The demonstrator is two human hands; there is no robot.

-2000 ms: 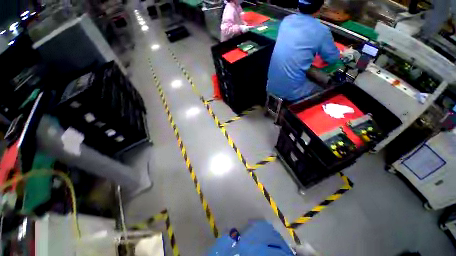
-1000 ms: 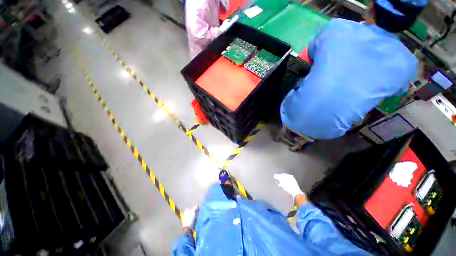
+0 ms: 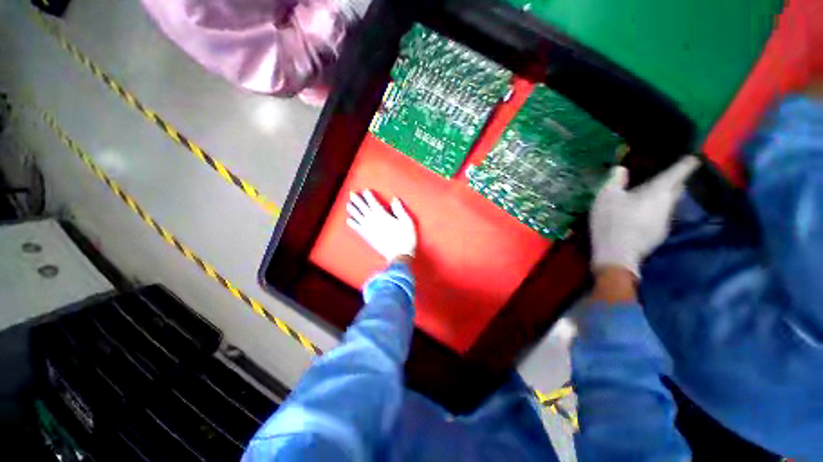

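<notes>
A black ESD tray (image 3: 305, 197) with a red liner (image 3: 478, 262) stands in front of me. Two green circuit boards lie side by side at its far end, the left one (image 3: 442, 99) and the right one (image 3: 546, 162). My left hand (image 3: 386, 226), in a white glove, is over the red liner with fingers spread and holds nothing. Whether it touches the liner I cannot tell. My right hand (image 3: 632, 217), white-gloved, is at the tray's right side, next to the right board, with thumb and fingers apart. It holds no board.
A person in a pink smock (image 3: 262, 41) is beyond the tray at upper left. A person in blue (image 3: 749, 307) is close on the right. A green bench mat (image 3: 650, 54) lies behind the tray. Stacked black trays (image 3: 126, 361) stand at lower left, near yellow-black floor tape (image 3: 208, 162).
The view has moved up close to the tray with the two boards. Both hands have come up from beside my body to the tray. The other tray at right has left the view.
</notes>
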